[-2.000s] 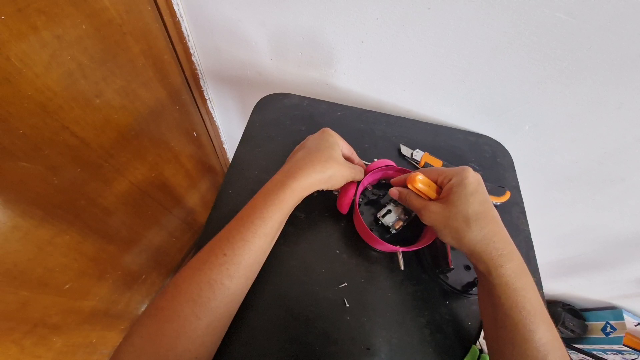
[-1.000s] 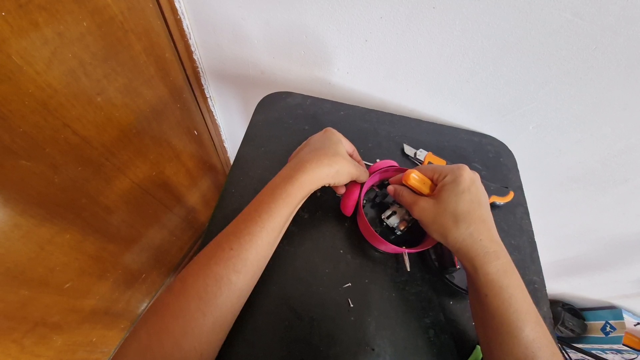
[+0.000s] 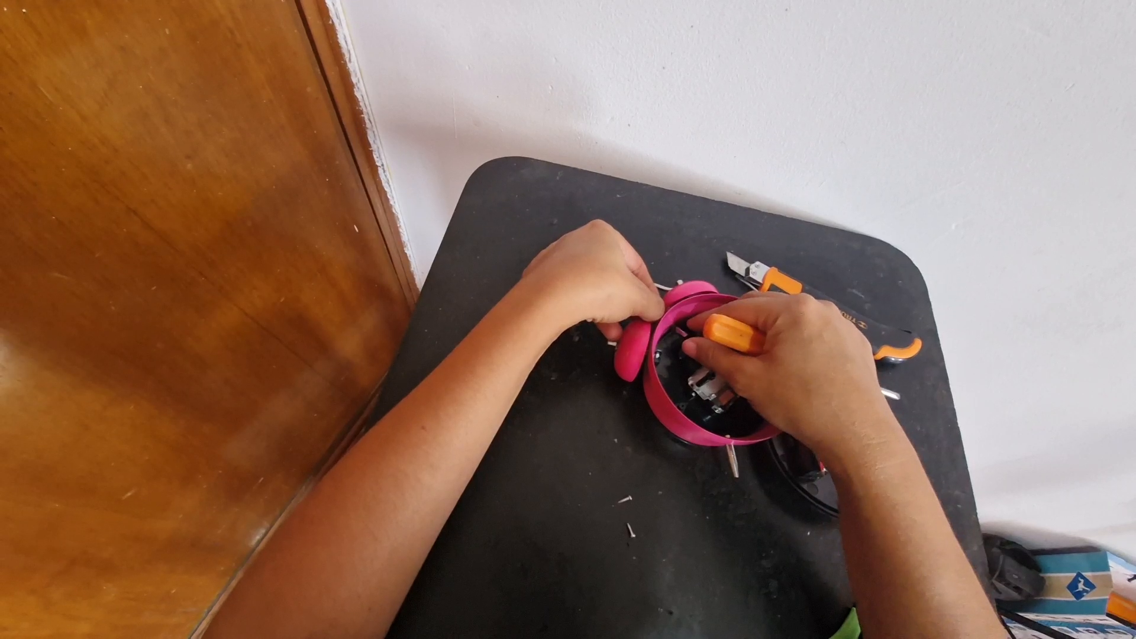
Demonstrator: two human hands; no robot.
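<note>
A pink twin-bell alarm clock housing (image 3: 661, 402) lies open on the black table, with black parts and a metal mechanism (image 3: 713, 388) inside. My left hand (image 3: 596, 277) has its fingers at the two pink bells (image 3: 632, 351), near a thin metal piece; what the fingertips grip is partly hidden. In my right hand (image 3: 794, 359) is a screwdriver by its orange handle (image 3: 734, 334), held over the inside of the housing; its tip is hidden. A metal leg (image 3: 732, 461) sticks out from the housing's lower side.
A utility knife with its blade out (image 3: 781, 281) lies behind my right hand. Small screws (image 3: 630, 530) rest on the black table (image 3: 550, 497). A round black part (image 3: 803, 470) is beside my right wrist. A wooden door (image 3: 177, 266) stands left, a white wall behind.
Both hands remain at the clock housing, and the orange handle stays in my right hand. Nothing has plainly been taken up or let go.
</note>
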